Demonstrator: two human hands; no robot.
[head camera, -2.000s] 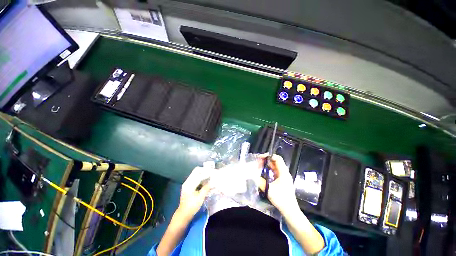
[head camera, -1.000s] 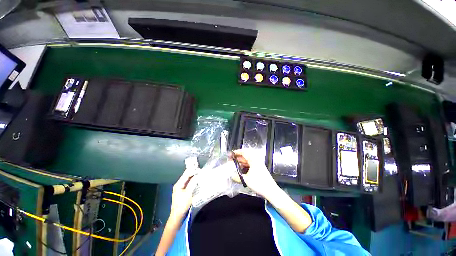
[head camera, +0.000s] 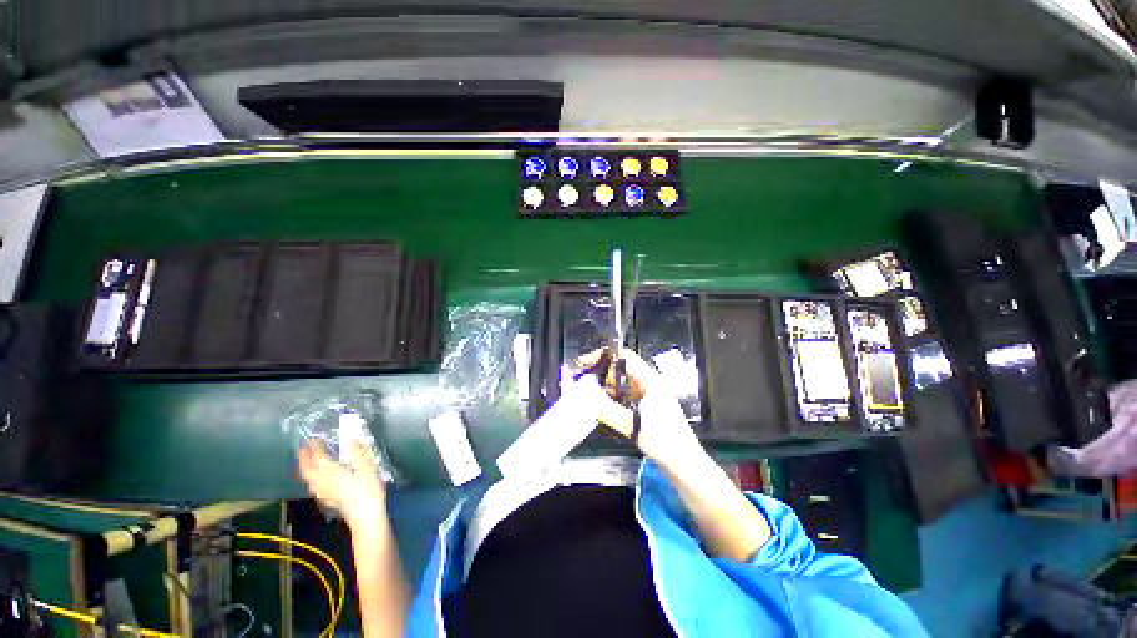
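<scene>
My right hand (head camera: 638, 401) holds dark-handled scissors (head camera: 618, 299), blades pointing away from me and slightly apart, over the black tray (head camera: 744, 436). A white sheet (head camera: 549, 430) hangs from the same hand's fingers. My left hand (head camera: 343, 484) is at the near bench edge, touching a crumpled clear plastic bag (head camera: 318, 418). A small white piece (head camera: 353, 431) shows at its fingertips; whether the hand grips anything is unclear. A white rectangle (head camera: 455, 449) lies between my hands. Another clear bag (head camera: 480, 352) and a narrow white strip (head camera: 521, 368) lie left of the tray.
The tray holds glossy screens and open phone units (head camera: 820, 364). A mostly empty tray stack (head camera: 299, 305) stands left. A panel with coloured spots (head camera: 602, 213) lies behind. More trays (head camera: 997, 337) stand right. Yellow cables (head camera: 293, 548) hang at lower left.
My left hand has moved left, away from my right hand, and the clear bag is now there. The white sheet and white rectangle now show uncovered. The scissors point away from me. The view has shifted right.
</scene>
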